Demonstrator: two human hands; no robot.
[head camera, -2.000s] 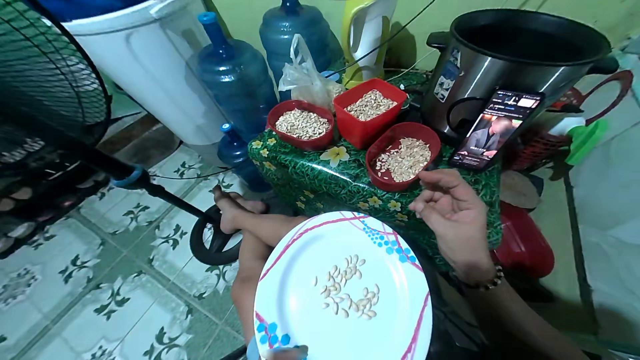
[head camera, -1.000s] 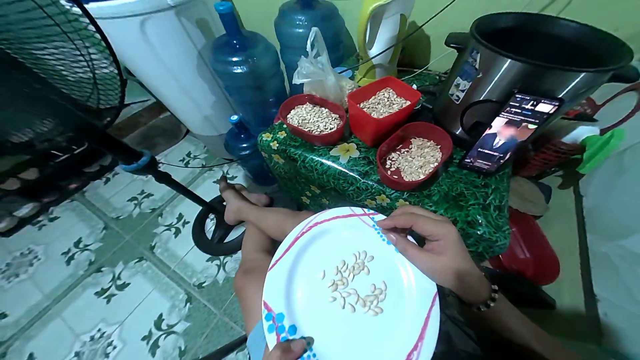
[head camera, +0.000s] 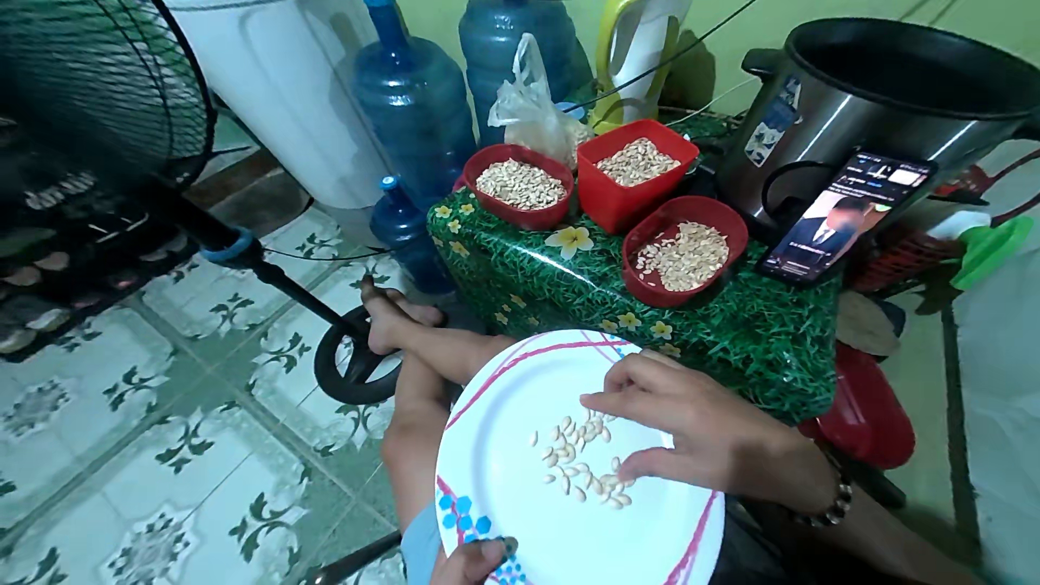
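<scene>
A white plate (head camera: 520, 496) with pink lines and blue dots rests over my lap, a small heap of pale seeds (head camera: 569, 443) on it. At its lower left rim my left hand (head camera: 475, 561) grips the plate, thumb on top. My right hand (head camera: 691, 431), a beaded bracelet at the wrist, hovers over the seeds with thumb and fingers apart; nothing shows between them. Beyond the plate, a dark red bowl (head camera: 735, 236), a square red container (head camera: 605, 191) and another red bowl (head camera: 524, 215) hold more seeds.
The containers stand on a small table with a green grass-print cover (head camera: 552, 284). Beside them are a phone (head camera: 845, 219) leaning on a large metal pot (head camera: 869, 106), and a tied plastic bag (head camera: 532, 114). Blue water jugs (head camera: 414, 106) stand behind; a fan (head camera: 106, 89) is at the left.
My right hand has moved from beside the nearest red bowl to the plate's rim, and now over the seeds on the plate. My left hand stays at the plate's lower edge.
</scene>
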